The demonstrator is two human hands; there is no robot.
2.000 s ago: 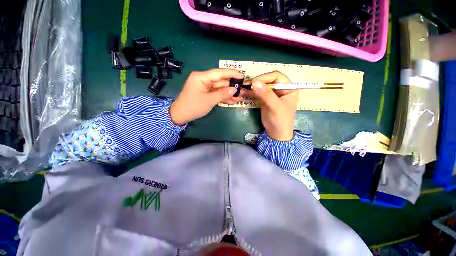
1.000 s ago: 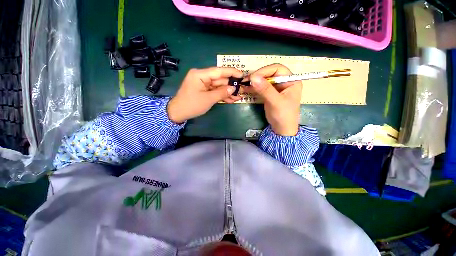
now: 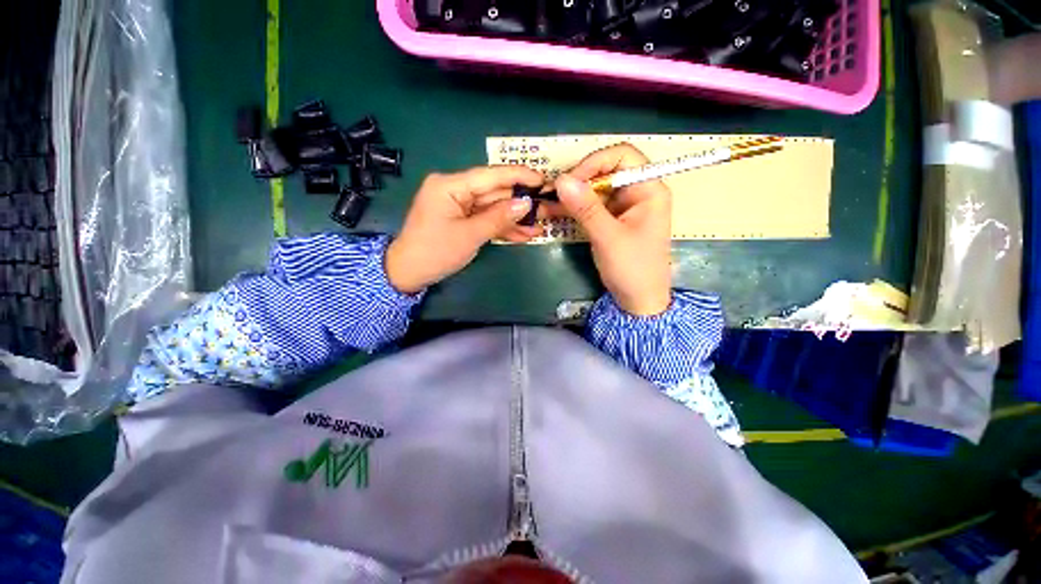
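My left hand (image 3: 451, 230) pinches a small black plastic part (image 3: 527, 203) between thumb and fingers, above the left end of the cream adhesive sheet (image 3: 759, 194). My right hand (image 3: 628, 232) holds a slim pick-up tool (image 3: 668, 168) like a pen, its pale shaft and gold-brown rear end pointing right. The dark working tip is at the black part; whether it touches is hidden by the fingers. Rows of tiny dark marks show at the sheet's left end. A loose pile of black parts (image 3: 321, 147) lies left of the sheet.
A pink basket (image 3: 639, 65) full of black parts stands behind the sheet. A clear bag (image 3: 131, 171) around a tray of black parts lies at the left. A wrapped tan stack (image 3: 953, 217) lies at the right, with another person's hand at the far right edge. Blue trays (image 3: 810, 382) sit below the bench edge.
The tool's rear end has tilted further up and away. The white spot on the held part, visible before, is now hard to make out. Both hands stay in nearly the same place.
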